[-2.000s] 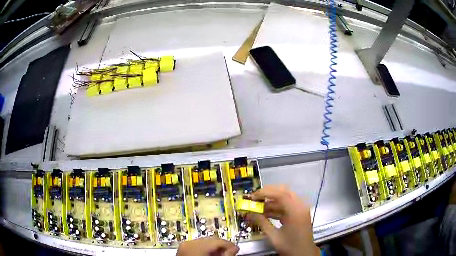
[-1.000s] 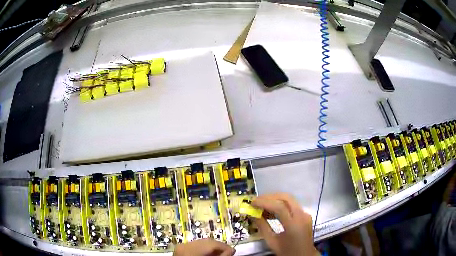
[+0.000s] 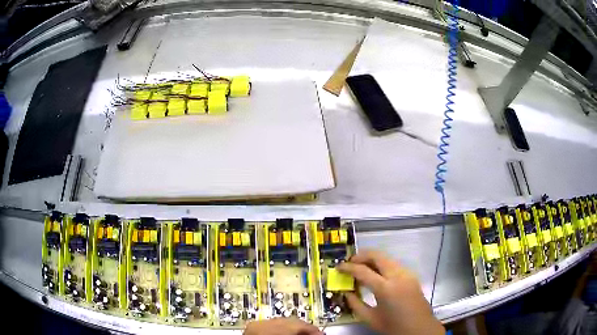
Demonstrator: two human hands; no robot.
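Observation:
My right hand (image 3: 393,294) has its thumb and fingers at the right side of a yellow taped transformer (image 3: 340,280). The transformer lies flat over the middle of the rightmost power supply board (image 3: 334,252) of the near row. My left hand (image 3: 281,327) is cut off by the bottom edge, at the near end of the boards; its fingertips are partly hidden, and I cannot tell if it holds a lead wire.
Rows of loose yellow transformers (image 3: 177,106) with dark leads lie on the white pad (image 3: 222,157). A phone (image 3: 374,103), a cardboard piece (image 3: 343,73) and a black mat (image 3: 55,118) are on the bench. A blue coiled cord (image 3: 448,111) hangs at right. More boards (image 3: 524,239) stand far right.
The transformer has gone from tilted in my right fingers to lying flat over the board. My left hand stays low by the boards' near end. The whole view has shifted slightly.

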